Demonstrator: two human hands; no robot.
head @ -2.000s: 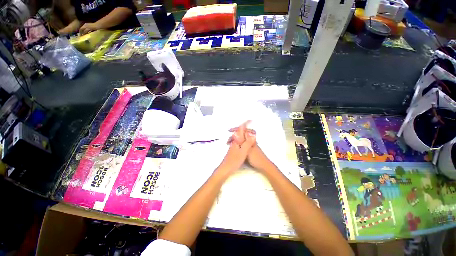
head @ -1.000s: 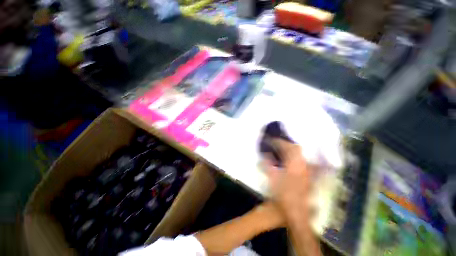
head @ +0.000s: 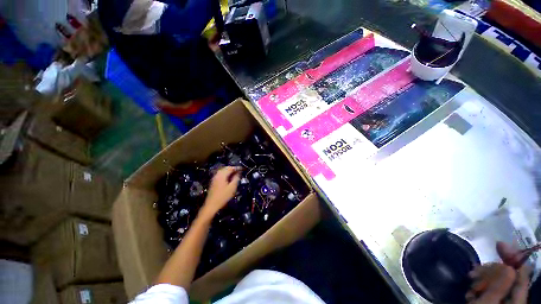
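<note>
My left hand is inside the deep brown carton, on the pile of black wired units; its fingers are curled, and whether they grip one I cannot tell. My right hand is at the lower right, at the rim of a white housing whose dark round opening faces up. Thin red wires run from the fingers of my right hand, pinched between fingertips.
Another white housing with bracket stands beyond the pink "BOSCH ICON" cardboard. The white sheet lies on the bench. A dark box stands at the back. Closed cartons are stacked on the floor at left. A person in dark clothing sits beyond the carton.
The view has swung left and down. My hands were together over the white sheet with a dark piece; now my left hand is in the carton and my right hand is at the housing.
</note>
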